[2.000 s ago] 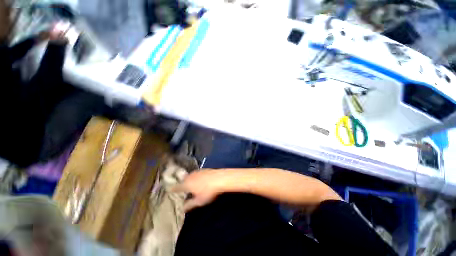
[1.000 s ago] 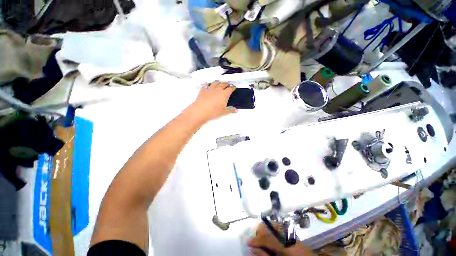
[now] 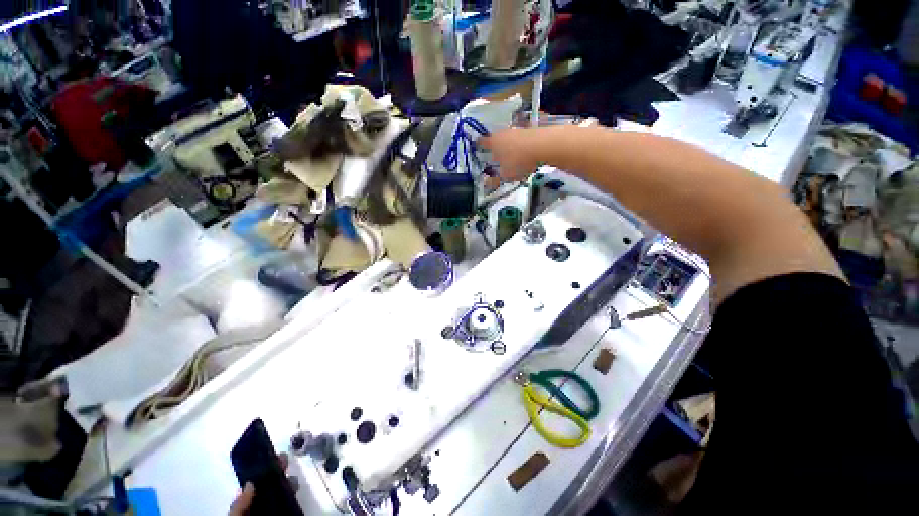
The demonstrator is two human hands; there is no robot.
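My left hand [image 3: 244, 499] is cut off by the bottom edge. Its fingers are around a black smartphone [image 3: 262, 462], left of the sewing machine's needle end. My right arm reaches over the machine head's far end. My right hand [image 3: 512, 153] is beside a bundle of blue cord [image 3: 464, 141] and a dark box-like item [image 3: 450, 195] behind the machine. Its fingertips are too blurred to tell whether they grip anything. The white sewing machine head [image 3: 482, 325] lies diagonally across the view.
Scissors [image 3: 556, 406] with yellow and green handles lie right of the machine head. Tan and brown cloth pieces [image 3: 348, 181] are heaped behind it, near thread cones [image 3: 508, 222]. Folded cloth [image 3: 207, 368] lies at left. Another sewing machine [image 3: 774, 66] stands at upper right.
My left hand has brought the phone from behind the machine to the lower left. My right hand has moved from the needle end to the far side. The view has turned right.
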